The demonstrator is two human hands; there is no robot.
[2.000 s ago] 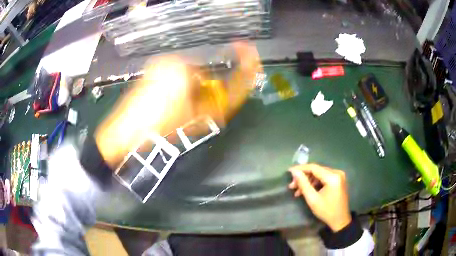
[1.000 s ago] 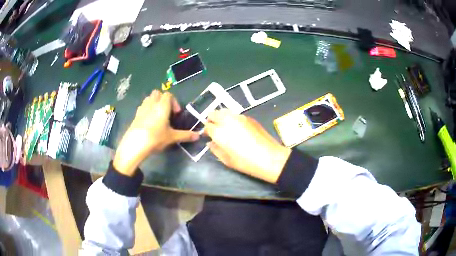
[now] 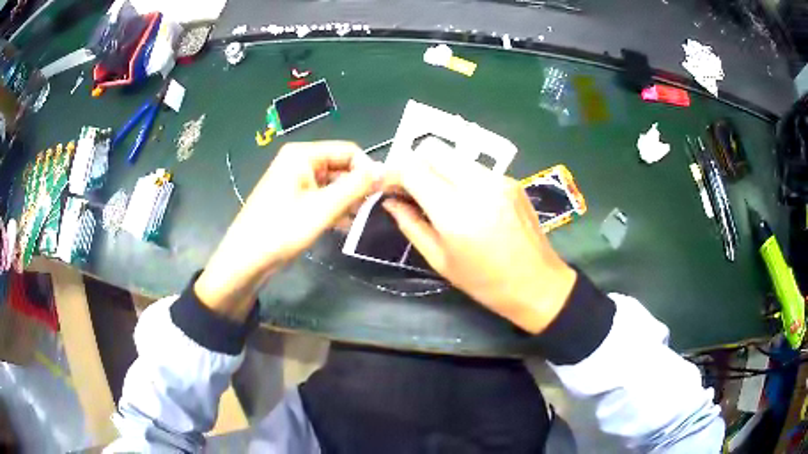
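My left hand [image 3: 297,199] and my right hand [image 3: 483,235] meet over the middle of the mat, fingertips pinched together at a white window frame sheet [image 3: 356,232]. The sheet is tilted, with dark panes showing below my fingers; my right hand hides much of it. The exact pinch point is unclear. A second white frame piece [image 3: 425,120] with cut-outs shows behind my right hand. An orange-edged phone housing [image 3: 574,188] lies to the right, partly covered by my right hand. A thin curved strand [image 3: 403,291] lies near the bench's front edge.
A loose LCD [image 3: 304,106] lies behind my left hand. At left are blue-handled cutters [image 3: 137,126], stacked LCD modules [image 3: 149,208] and green PCB strips [image 3: 46,199]. At right are a small clear piece [image 3: 613,228], slim tools [image 3: 716,199] and a yellow-green tool [image 3: 781,284].
The view has shifted slightly. The window frame sheet is now tilted up, and my fingertips have come together at it. The second white piece stands out behind my right hand, which now partly covers the phone housing.
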